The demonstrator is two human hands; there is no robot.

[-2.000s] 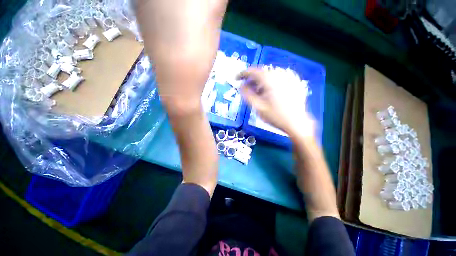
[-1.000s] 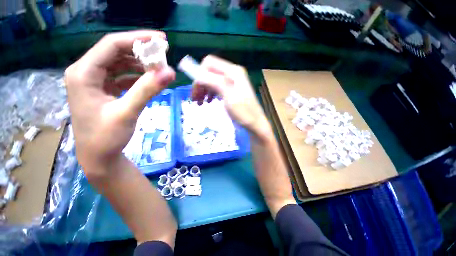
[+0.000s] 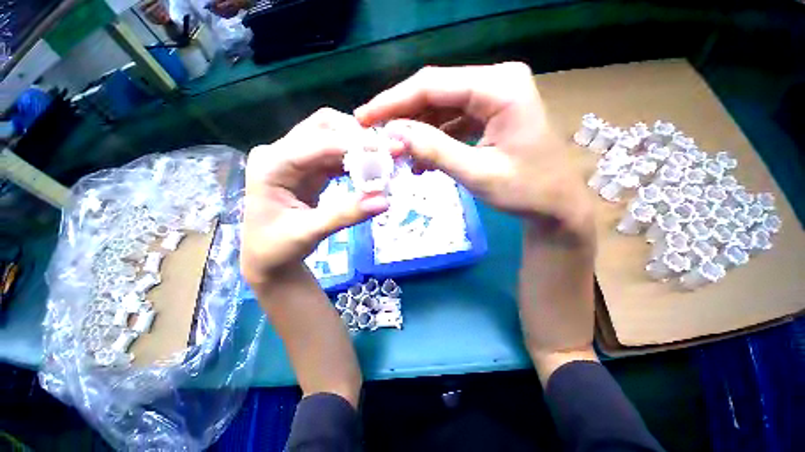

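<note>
My left hand (image 3: 296, 199) holds a white plastic housing (image 3: 370, 168) above the blue parts bins, its open rim turned towards me. My right hand (image 3: 494, 146) meets it from the right, thumb and fingers pinched at the housing's upper side. Any small insert between the fingertips is hidden or too blurred to tell. Behind and below the hands, the right blue bin (image 3: 424, 262) holds a heap of small white pieces; the left blue bin (image 3: 340, 282) is mostly covered by my left hand and forearm. Several loose housings (image 3: 369, 305) stand and lie on the bench in front of the bins.
At right, stacked cardboard sheets (image 3: 635, 309) carry rows of upright finished assemblies (image 3: 697, 203). At left, a crinkled clear plastic bag (image 3: 207, 397) surrounds white housings on a cardboard layer (image 3: 181, 291). A black tray (image 3: 300, 26) is on the back shelf. Blue crates (image 3: 750, 397) are under the bench.
The hands were apart, with a housing in the left and a small white piece in the right. Now they meet at the housing. The view has shifted and shows the bag more fully.
</note>
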